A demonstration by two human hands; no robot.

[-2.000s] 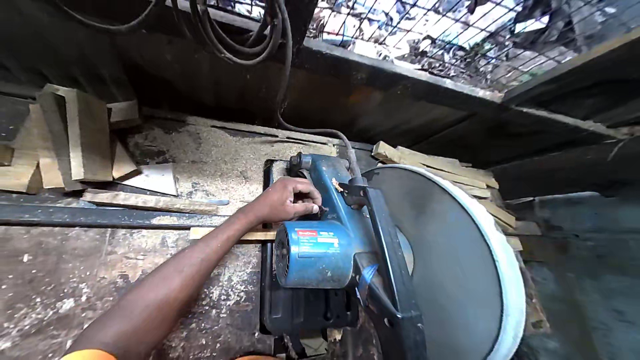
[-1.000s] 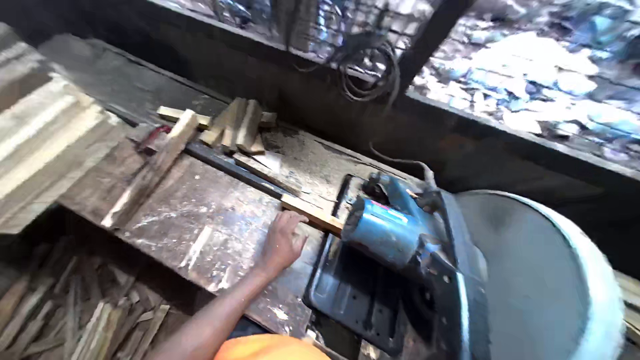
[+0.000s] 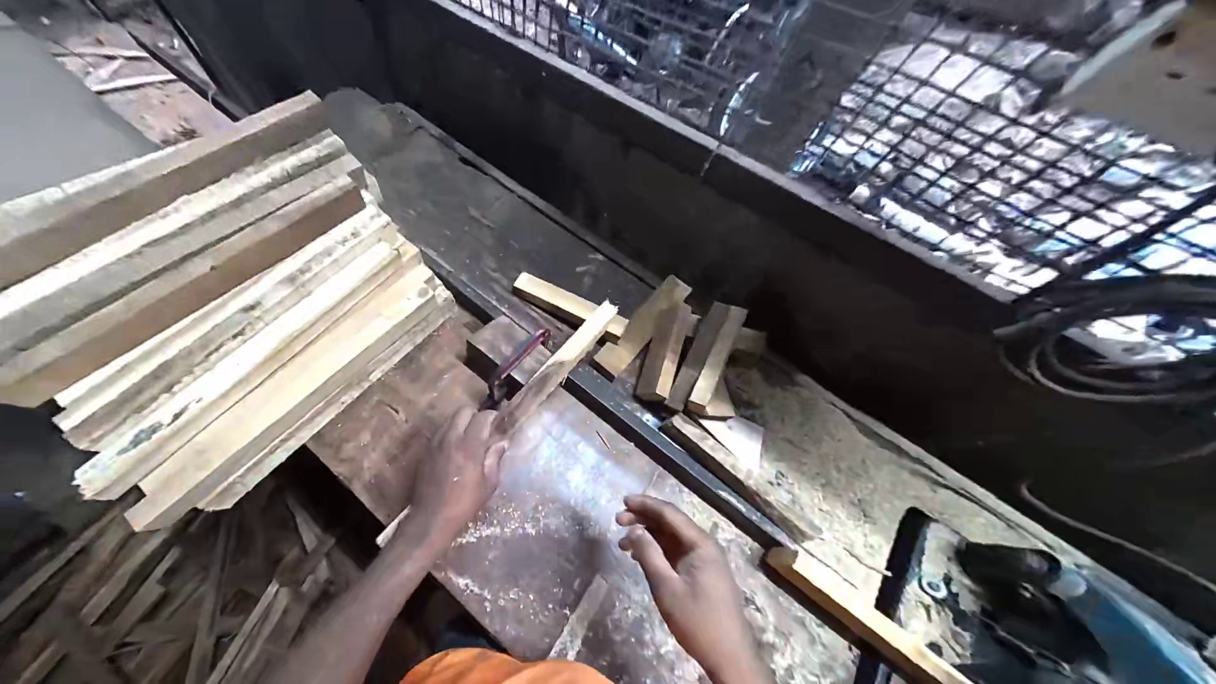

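My left hand (image 3: 463, 465) is closed around the lower part of a rough wood strip (image 3: 560, 361), which slants up over the bench beside a red-handled tool (image 3: 521, 361). To its right, my right hand (image 3: 679, 570) hovers over the sawdust-strewn bench top with its fingers apart and nothing in them. A cut wood piece (image 3: 855, 608) lies against the metal fence (image 3: 655, 442) and runs toward the blue power saw (image 3: 1130, 617) at the lower right. Short wood blocks (image 3: 679, 342) lie grouped behind the fence.
A large stack of wood planks (image 3: 228, 313) fills the left side. Below it lies a heap of thin wood offcuts (image 3: 171, 598). A dark wall ledge (image 3: 684, 171) with wire mesh (image 3: 1007, 142) runs behind the bench, and a coiled cable (image 3: 1121, 351) hangs at the right.
The view has swung left, away from the saw. My left hand now holds the rough strip, which lay on the bench a second ago. My right hand has come into view.
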